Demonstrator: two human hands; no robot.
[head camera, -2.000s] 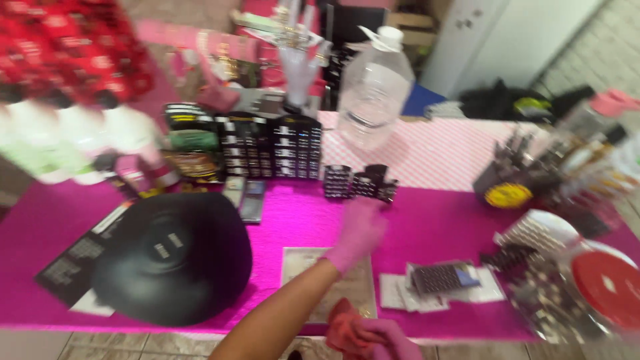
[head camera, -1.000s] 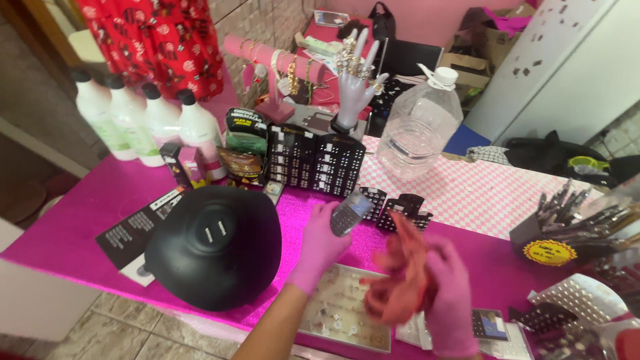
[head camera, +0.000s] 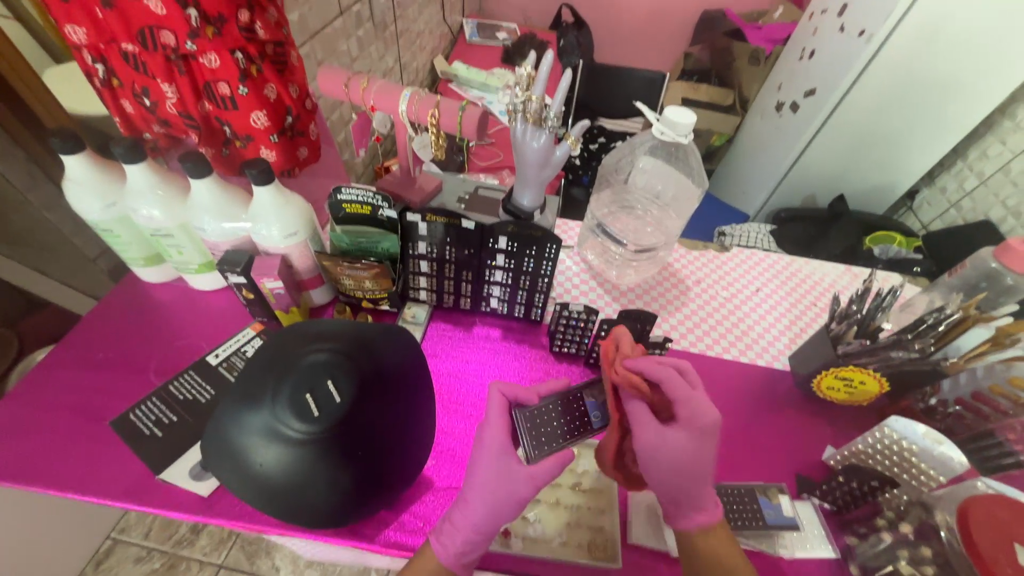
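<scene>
Both of my hands wear pink gloves. My left hand (head camera: 508, 464) grips a flat black case of small studs (head camera: 560, 418) by its left end, tilted above the table. My right hand (head camera: 676, 432) holds a crumpled red cloth (head camera: 620, 448) against the right end of that case. Under my hands lies a pale tray of small jewellery (head camera: 568, 520), partly covered by them. Just behind the cloth stand small black earring displays (head camera: 574, 330). More stud cases (head camera: 756, 506) lie on white packets to the right of my right wrist.
A large black bowl-shaped object (head camera: 320, 432) sits left on the magenta tablecloth (head camera: 64, 400). Behind are white bottles (head camera: 284, 224), earring boards (head camera: 480, 268), a hand-shaped ring stand (head camera: 536, 152) and a clear plastic jug (head camera: 644, 200). A holder with tools (head camera: 824, 368) and a red-lidded jar (head camera: 992, 532) stand right.
My left hand has brought the stud case rightward to the cloth, which now touches the case. Two seconds ago my left hand reached towards the small displays, and the cloth was near the front edge.
</scene>
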